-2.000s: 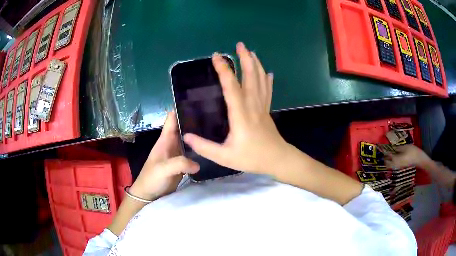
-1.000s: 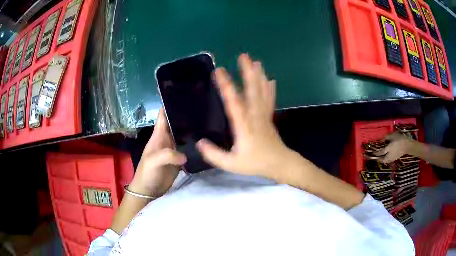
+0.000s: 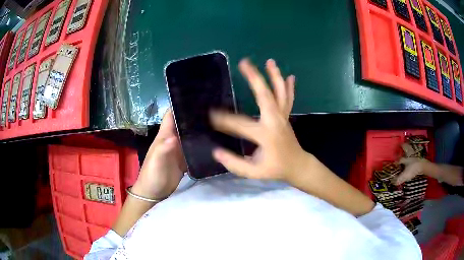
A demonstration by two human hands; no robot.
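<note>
A large black smartphone point(image 3: 198, 106) with a dark screen and a light rim is held upright in front of me, over the green bench's near edge. My left hand point(image 3: 164, 160) grips its lower left side; some of its fingers are hidden behind the phone. My right hand point(image 3: 269, 134) is spread over the phone's right side, its fingers apart and partly blurred. One fingertip and the thumb lie over the screen; I cannot tell whether they touch it. The right hand holds nothing.
A red tray point(image 3: 84, 109) of phones back side up lies left, one phone point(image 3: 60, 76) askew on top. Another red tray point(image 3: 379, 81) holds keypad phones at right. Below are a red tray point(image 3: 66, 195) with one phone and stacked handsets point(image 3: 407, 195) with another person's hand point(image 3: 411, 170).
The smartphone shifted left and tilted, then came slightly back right. My right hand moved right, its fingers shifting over the screen. Both bench trays appear further right in view. The other person's hand moved among the handsets.
</note>
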